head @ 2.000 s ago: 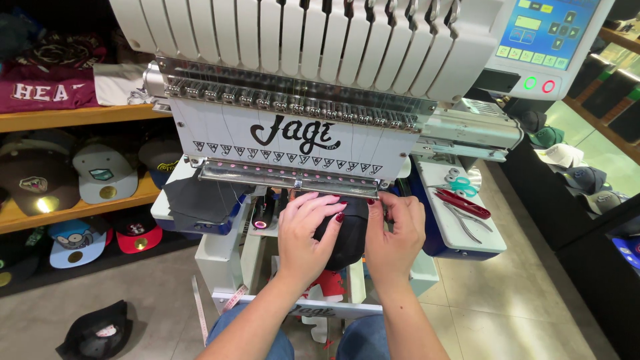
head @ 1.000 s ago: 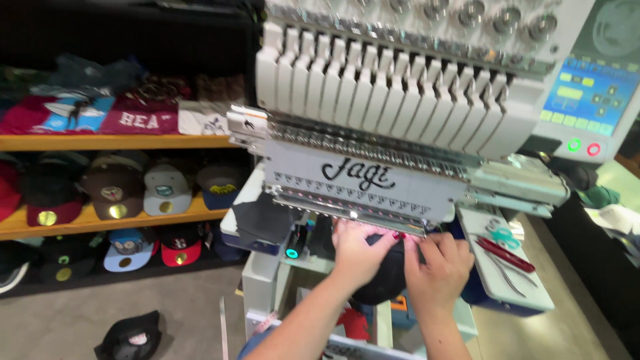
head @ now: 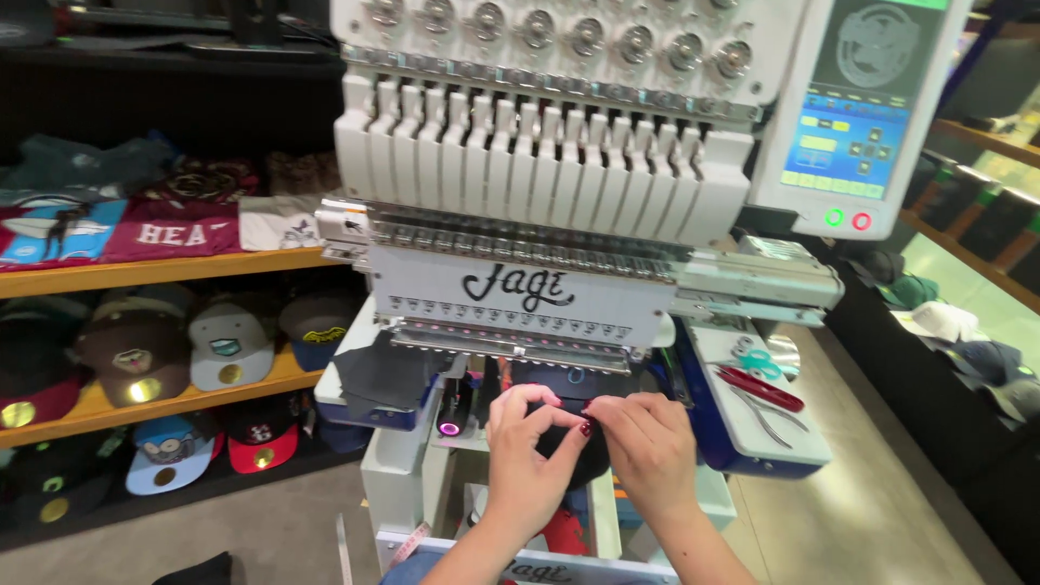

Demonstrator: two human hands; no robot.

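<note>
A multi-needle embroidery machine [head: 520, 284] fills the middle of the head view, its needle bar just above my hands. Below the bar lies a dark cap [head: 581, 467], mostly hidden behind my fingers. My left hand [head: 532, 459] is over the cap's left part, thumb and index finger bent toward each other. Close beside it, my right hand [head: 650, 447] has its thumb and index fingertips pinched near the left fingertips. Whether something thin, such as a thread, is between the fingertips cannot be made out. A dark blue patch of fabric with a small light blue loop shows behind the fingers.
Red-handled snips [head: 760, 388], pliers [head: 768, 418] and teal scissors [head: 757, 364] lie on the right side table [head: 800, 451]. Dark fabric sheets [head: 386, 378] lie on the left one. A control panel [head: 853, 122] stands upper right. Caps fill the wooden shelves [head: 301, 370] at left.
Both hands stay in front of the needle bar; they were spread over the cap earlier, and now their fingertips are pinched close together. The view has shifted.
</note>
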